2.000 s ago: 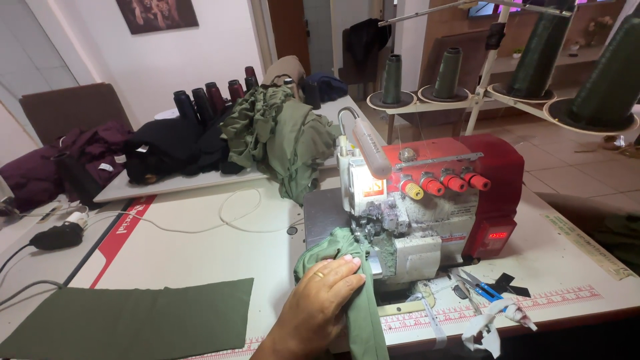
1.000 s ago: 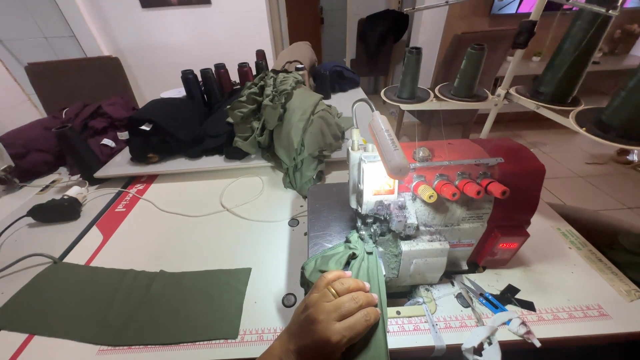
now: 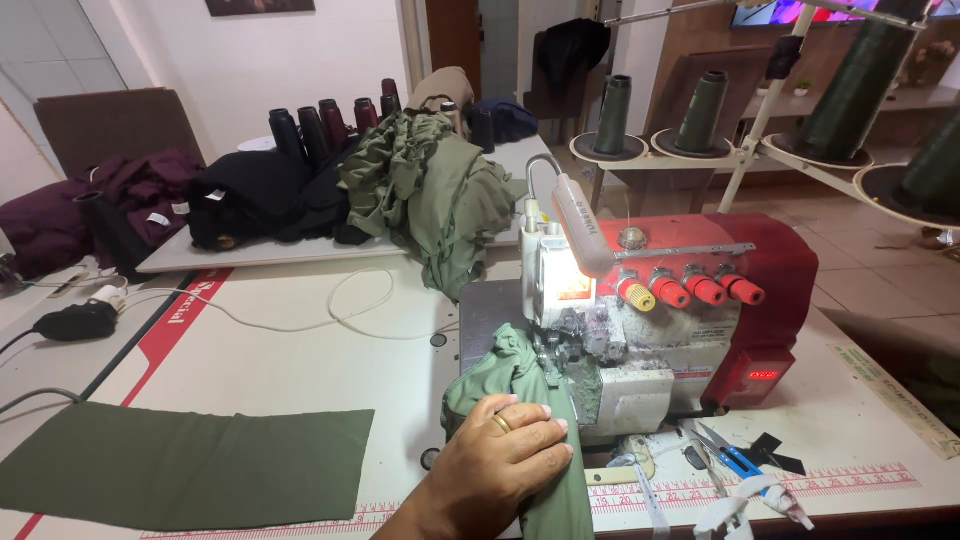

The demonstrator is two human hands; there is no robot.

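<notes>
My left hand, with a ring on one finger, lies palm down on green fabric just in front of the presser foot of a red and white overlock sewing machine. The fabric is bunched at its upper end beside the needle area and runs down past the front table edge. Whether the fingers pinch it cannot be told. A lamp lights the needle area. My right hand is not visible. A flat dark green fabric piece lies to the left on the table.
Blue-handled thread snips and white scraps lie right of the fabric. Olive garments, black garments and thread cones occupy the rear table. A thread stand rises behind the machine. A cable crosses the table.
The green fabric under my left hand has shifted and now lies straighter toward the front edge. The hand stays on it, near the presser foot.
</notes>
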